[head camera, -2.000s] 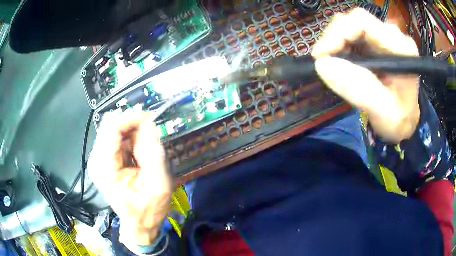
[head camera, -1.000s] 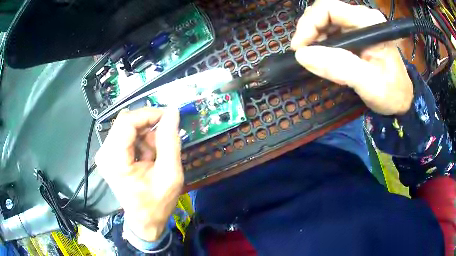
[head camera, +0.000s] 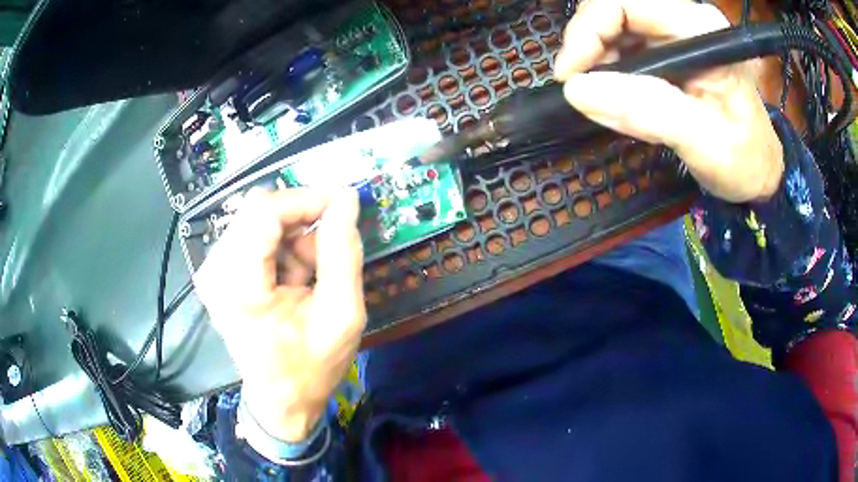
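Observation:
A green circuit board (head camera: 428, 209) lies tilted in its long housing on the perforated mat. My right hand (head camera: 677, 104) holds the black soldering iron (head camera: 536, 118) like a pen. Its blurred tip is over the bright upper edge of the board; contact cannot be told. My left hand (head camera: 292, 292) is over the board's left part, thumb and fingers pinched together. A short thin silvery piece shows at the fingertips, too small to name. A second board in its housing (head camera: 325, 80) lies just behind the first.
A large black hood (head camera: 160, 47) hangs over the upper left. The perforated mat (head camera: 527, 221) has a reddish-brown edge. A tied black cable (head camera: 103, 377) lies on the green bench at the lower left. Yellow crates (head camera: 127, 457) are below. Loose wires (head camera: 809, 75) crowd the upper right.
My left hand has moved right and a little lower over the board. The iron has swung from level to slanting, its handle end higher. My right hand has moved slightly left and up.

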